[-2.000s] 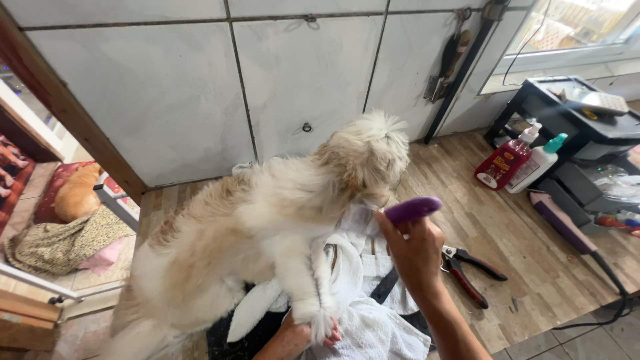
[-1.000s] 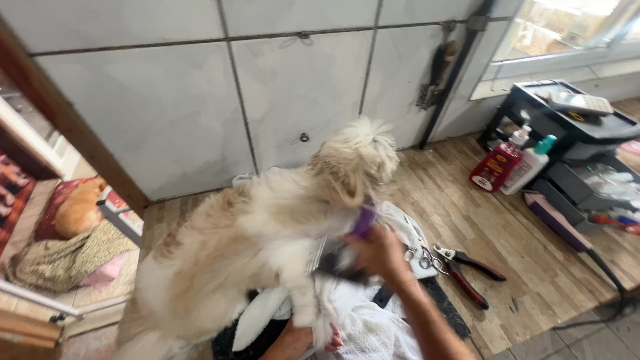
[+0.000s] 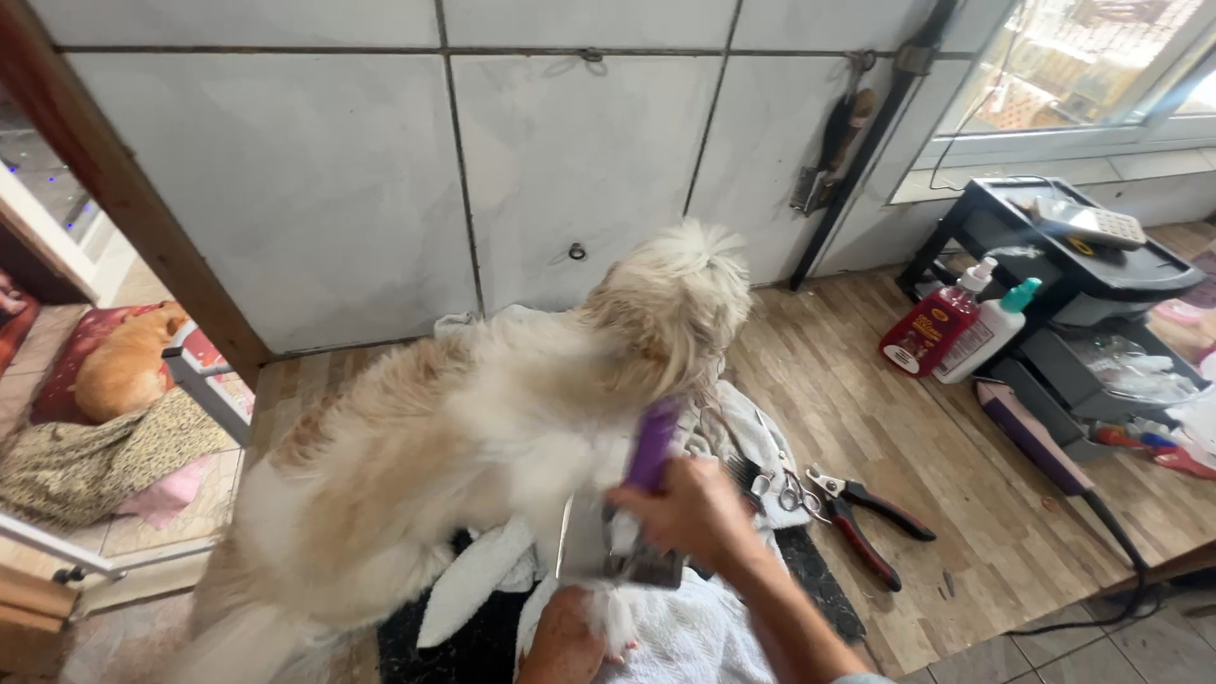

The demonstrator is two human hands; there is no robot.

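A cream and tan long-haired dog [image 3: 456, 427] stands on the wooden table, its head toward the wall. My right hand [image 3: 689, 508] grips a grooming brush by its purple handle [image 3: 654, 445]; the blurred metal-backed head [image 3: 589, 541] is at the dog's chest and front leg. Low in the view, my left hand [image 3: 608, 632] holds the dog's front paw [image 3: 613, 613] above a white towel [image 3: 703, 627]. Right of my right hand lie scissors [image 3: 793, 494], a black comb [image 3: 746, 470] and red-and-black nail clippers [image 3: 864, 522].
On the right stand a red spray bottle [image 3: 931, 328], a white bottle with a teal cap [image 3: 988, 332] and a black drawer unit [image 3: 1064, 256]. A corded purple tool [image 3: 1031, 432] lies beside them. A second dog [image 3: 128, 366] lies on a cushion beyond the gate at left.
My right hand has moved down to the dog's chest with the purple-handled brush, which was raised beside the dog's head two seconds ago. My left hand stays at the paw.
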